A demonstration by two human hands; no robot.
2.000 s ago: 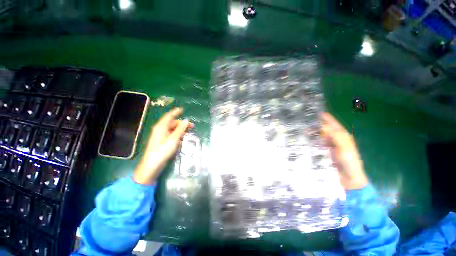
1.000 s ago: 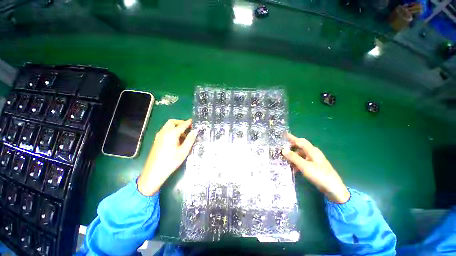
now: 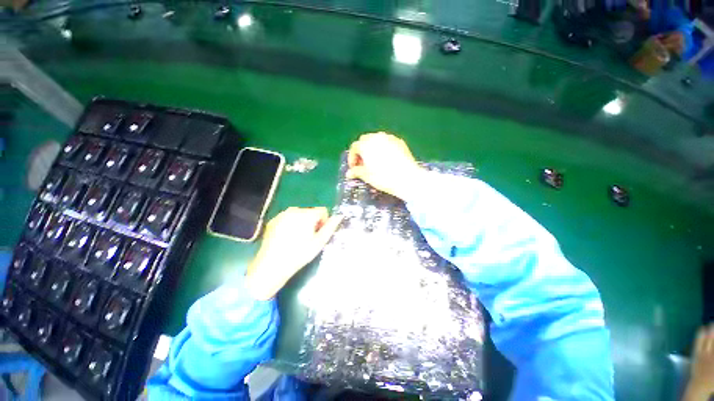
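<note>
The clear blister tray lies in front of me, glaring white in the middle, with rows of small pockets holding parts. My right hand is at its top left corner, fingers curled down; whether they pinch a part is hidden. My right sleeve crosses over the tray's right side. My left hand rests at the tray's left edge, fingertips touching it; its fingers are bent and its grip cannot be made out.
At the left stands a black blister tray with modules in most pockets. Beside it lie a smartphone and a small clear scrap. Black modules lie on the green surface at right and farther back. Another person's hand shows at the right edge.
My right hand has moved from the tray's right edge across to its top left corner. The clear tray was put down earlier and now lies partly under my right arm. The view has shifted.
</note>
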